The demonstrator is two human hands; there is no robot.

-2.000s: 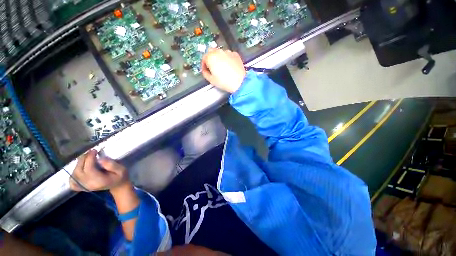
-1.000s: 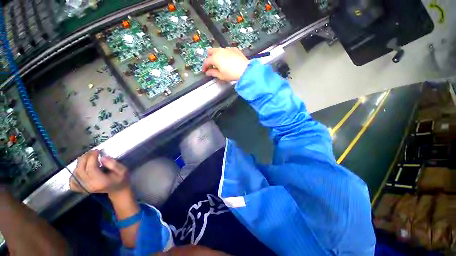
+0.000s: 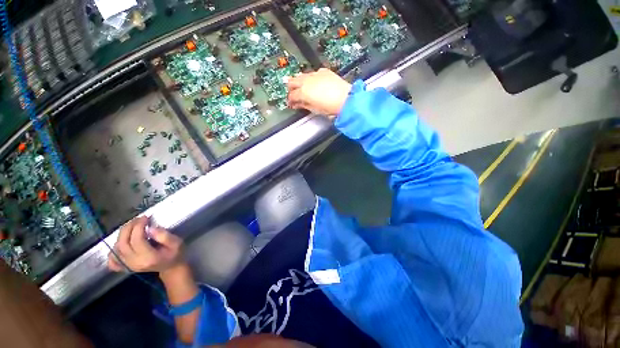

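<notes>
Four green circuit boards with orange parts lie in the carrier (image 3: 206, 144) in front of me. My right hand (image 3: 318, 92) is over the near right board (image 3: 275, 80), fingertips bent down at its edge; whether they pinch a part is hidden. My left hand (image 3: 146, 246) rests on the silver conveyor rail (image 3: 238, 162), fingers curled; I cannot tell if it holds something. Small dark loose components (image 3: 160, 165) lie scattered on the bare plate left of the carrier.
Another carrier with boards (image 3: 51, 221) is at the left, behind a blue coiled cord (image 3: 58, 160). More boards (image 3: 343, 49) stand beyond my right hand. A grey ribbed rack (image 3: 51, 47) and a clear bag (image 3: 117, 20) are at the back left. A crank handle (image 3: 568, 83) is at the right.
The whole view has shifted, with boards and rail now further right and lower in the picture. Both hands keep nearly the same places on the rail and board. Another arm shows at the lower left.
</notes>
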